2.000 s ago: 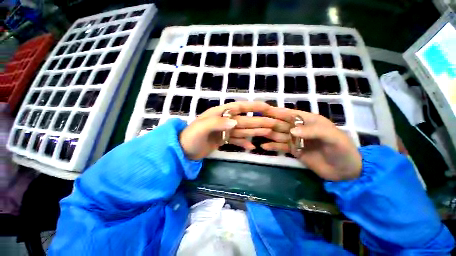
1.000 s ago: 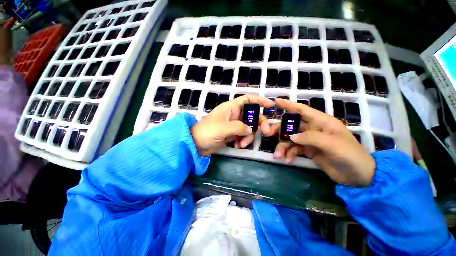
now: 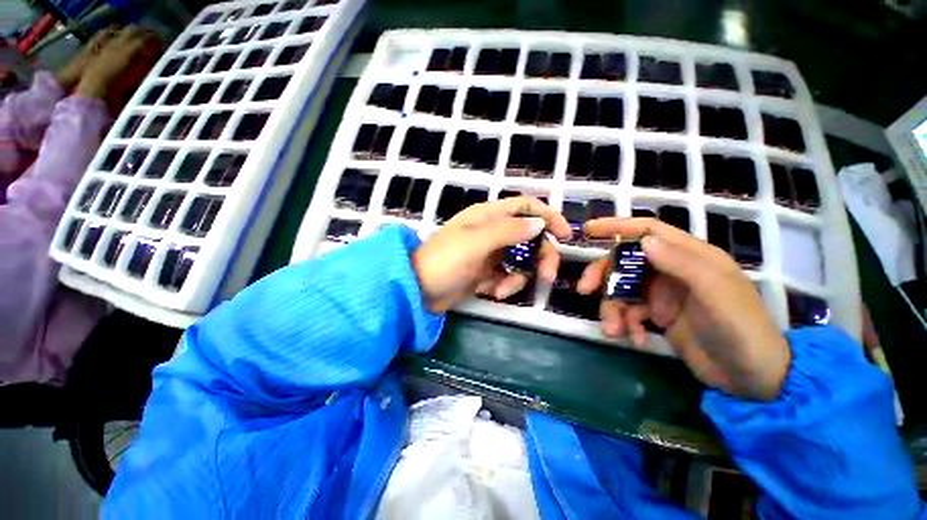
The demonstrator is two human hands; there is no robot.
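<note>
My left hand grips a dark smartwatch unit between thumb and fingers, its glossy screen tilted with faint light marks. My right hand grips a second smartwatch unit upright, its screen showing white-purple text lines. Both hands are above the front part of the white foam tray, whose grid pockets mostly hold two dark units each. My hands hide some front pockets. A flat white slip lies in a pocket at the right.
A second foam tray stack stands angled at the left. Beyond it are another person's hands and pink sleeves. At the right are a white cable or adapter and the edge of a light grey tester. The green bench edge is before me.
The units, earlier held edge-on and then with lit screens facing me, are now tilted differently in my fingers. The view has shifted left, and another person's hands have appeared at the far left.
</note>
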